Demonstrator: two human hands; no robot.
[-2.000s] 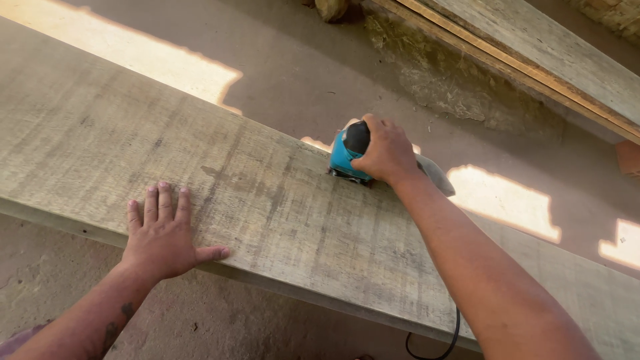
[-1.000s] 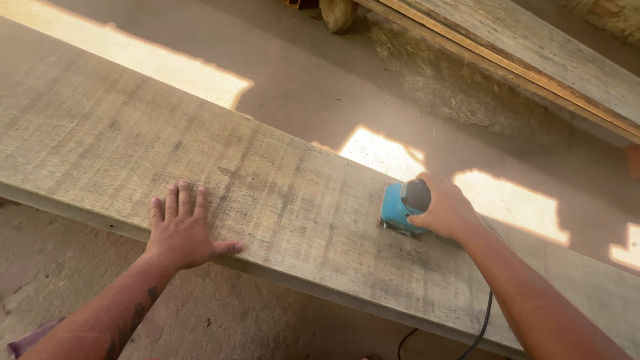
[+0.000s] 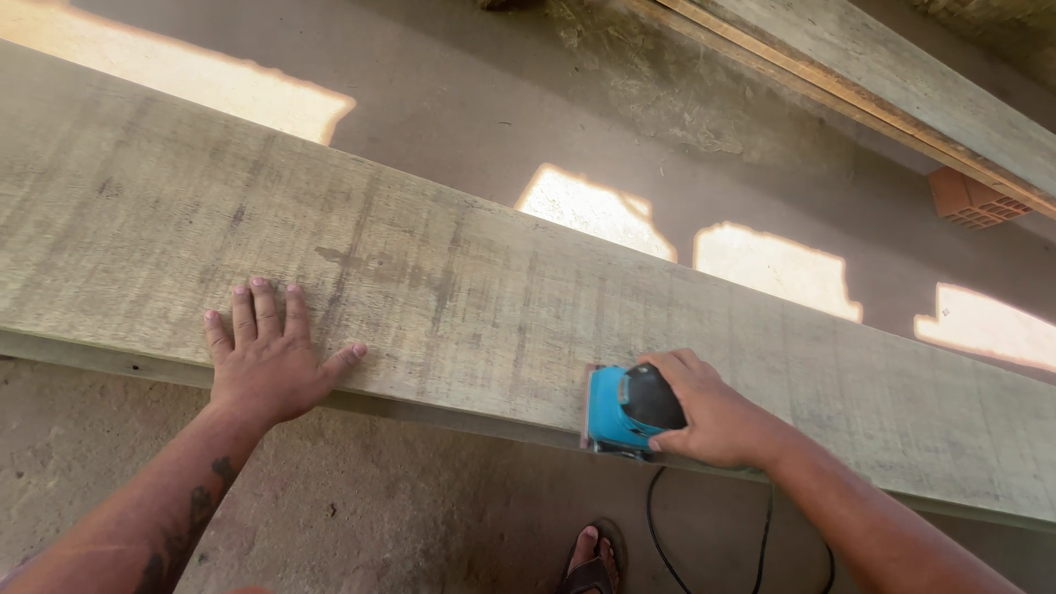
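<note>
A long, wide wooden plank (image 3: 462, 289) with dark cross marks runs from the upper left to the lower right. My left hand (image 3: 272, 363) lies flat on it at the near edge, fingers spread, holding nothing. My right hand (image 3: 714, 408) grips the black top of a blue electric palm sander (image 3: 619, 408). The sander rests on the plank at its near edge, to the right of my left hand; its sanding pad shows at its left side. A black power cord (image 3: 652, 528) hangs below the plank under my right hand.
Beyond the plank, more boards (image 3: 891, 91) lie at the upper right, with a hollow red clay brick (image 3: 973, 198) under them. My sandaled foot (image 3: 592, 561) stands on the rough floor (image 3: 396, 503) near the cord. Sunlight patches fall on the floor behind the plank.
The sander, in my right hand, has moved from the plank's far edge across to its near edge. My left hand stays pressed on the plank near the near edge.
</note>
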